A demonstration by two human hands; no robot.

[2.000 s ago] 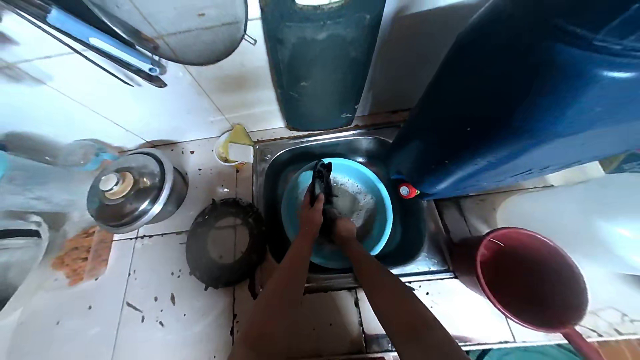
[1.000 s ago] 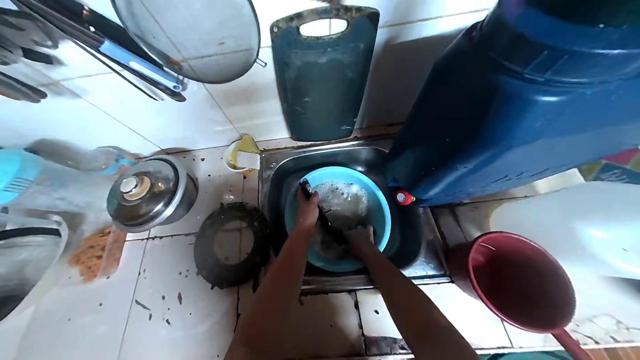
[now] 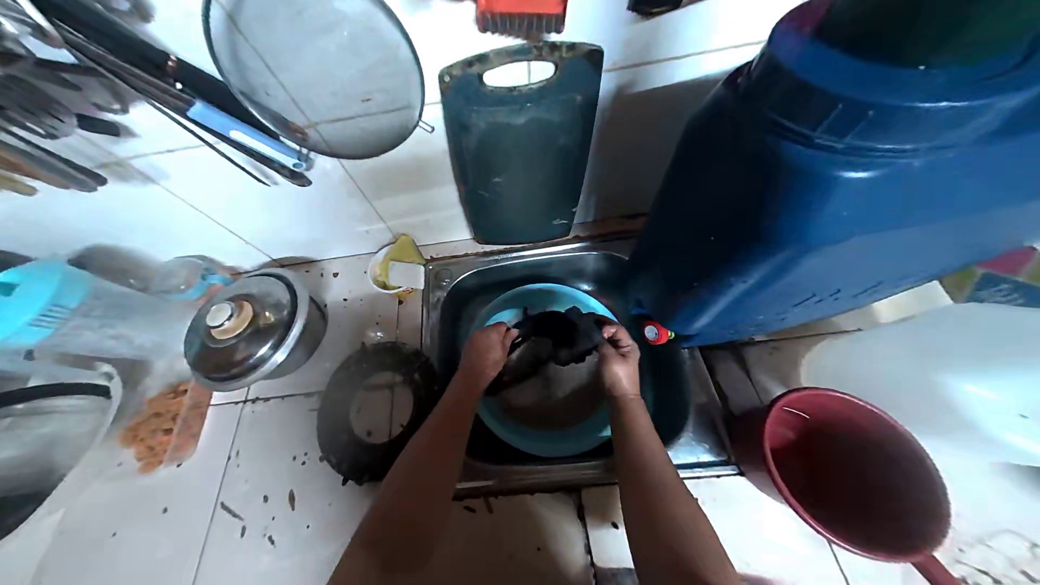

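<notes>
A wet black cloth point(image 3: 561, 333) is stretched between my two hands above a light blue basin point(image 3: 540, 443). My left hand point(image 3: 487, 355) pinches its left end, and my right hand point(image 3: 620, 357) grips the right end with the fingers curled. Murky grey water point(image 3: 552, 396) lies in the basin, which sits inside a stainless steel sink point(image 3: 707, 422). What kind of cloth item it is, I cannot tell. Part of the cloth hangs low toward the water near my left hand.
A large blue plastic drum point(image 3: 812, 211) with a red-handled tap point(image 3: 656, 332) overhangs the sink's right side. Left of the sink are a black ring-shaped object point(image 3: 333, 422), a lidded metal pot point(image 3: 244, 333) and a small cup point(image 3: 382, 272). A green cutting board point(image 3: 524, 154) leans behind; a red dipper point(image 3: 861, 471) stands right.
My hands have moved apart and lifted the black cloth, which was bunched lower in the basin. Suds seen on the water earlier now show less. The view has shifted somewhat.
</notes>
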